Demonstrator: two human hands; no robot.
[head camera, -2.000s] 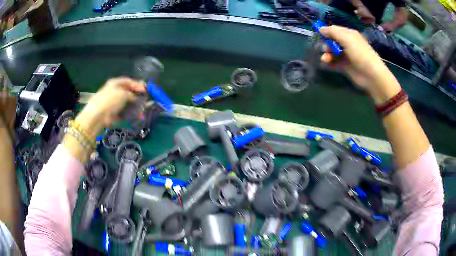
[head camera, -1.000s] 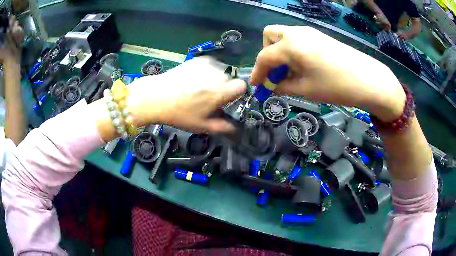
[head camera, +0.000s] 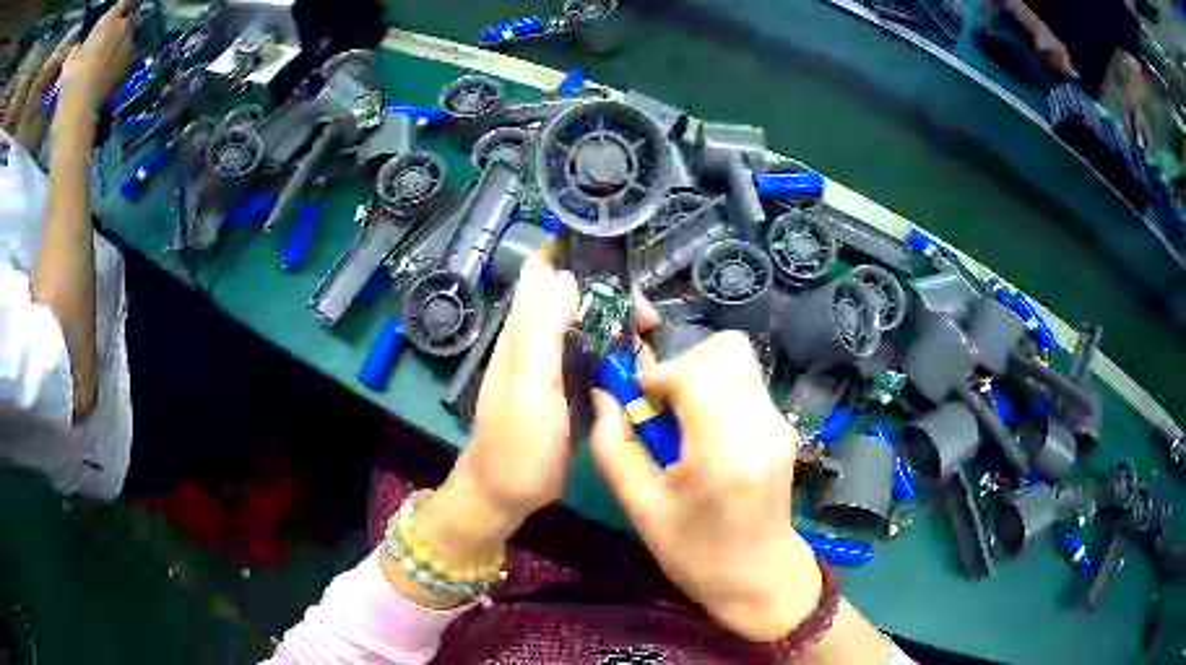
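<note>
An open fan unit (head camera: 602, 166) is held upright in front of me, its round spoked grille at the top. My left hand (head camera: 520, 390) grips its handle from the left side. A green circuit board (head camera: 602, 316) sits at the neck below the head. My right hand (head camera: 709, 474) holds the blue battery (head camera: 657, 431), which has a yellow patch, between thumb and fingers at the handle, just below the board. The lower handle is mostly hidden by my hands.
Grey fan parts (head camera: 732, 272) and blue batteries lie heaped on the green worktop (head camera: 1041, 585). Beyond a pale edge strip (head camera: 884, 201), a unit with a blue battery (head camera: 514, 29) lies on the belt. Another person's arm (head camera: 76, 234) is at the left. A person's hand shows at the upper right.
The view has turned and shifted. Both hands have come together in front of me on one fan unit, its grille now facing me. The hands were apart over the belt two seconds ago.
</note>
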